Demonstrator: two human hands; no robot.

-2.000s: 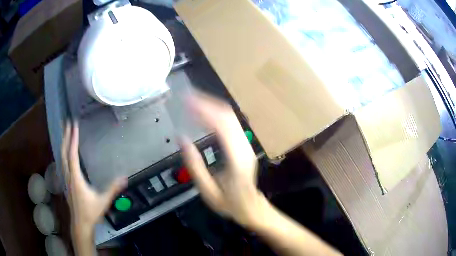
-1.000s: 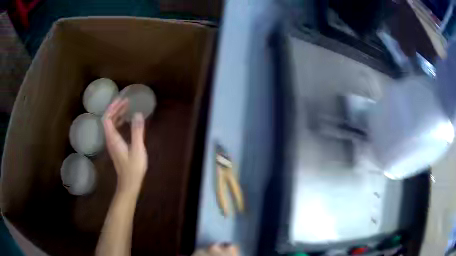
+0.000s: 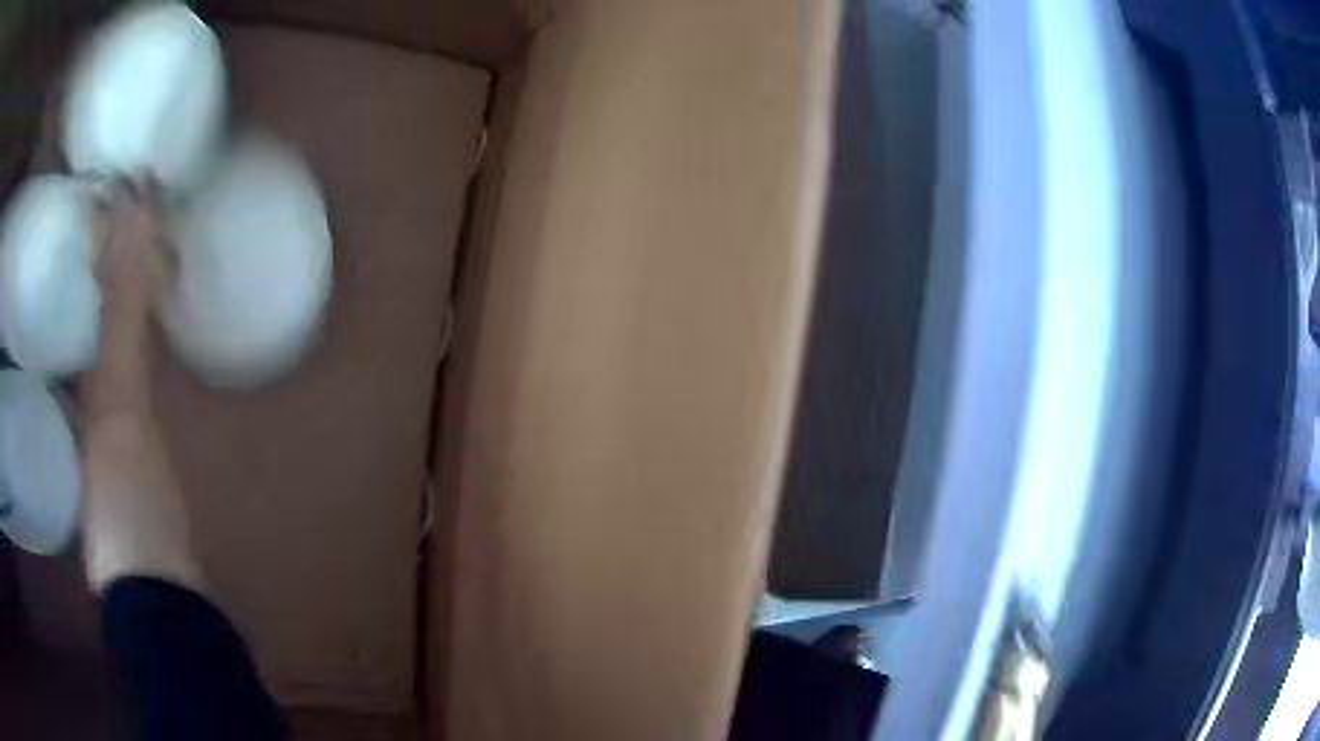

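Observation:
Several round white plastic containers (image 3: 246, 261) lie in the left part of an open brown carton (image 3: 333, 434). My left hand (image 3: 130, 268) reaches into the carton from the bottom left, among the containers and touching or close beside the blurred one on its right. Its fingers are blurred and partly hidden, so whether it grips a container cannot be told. A dark sleeve shows at the wrist. My right hand is not in view.
The carton's tall brown side wall (image 3: 637, 362) rises right of its floor. Beyond it is the pale machine edge (image 3: 1064, 290), curved and blurred, with yellow-handled pliers (image 3: 1018, 688) at the bottom.
The view has swung left from the machine and come closer over the carton. My left hand has left the machine and is now among the containers. My right hand has gone out of view.

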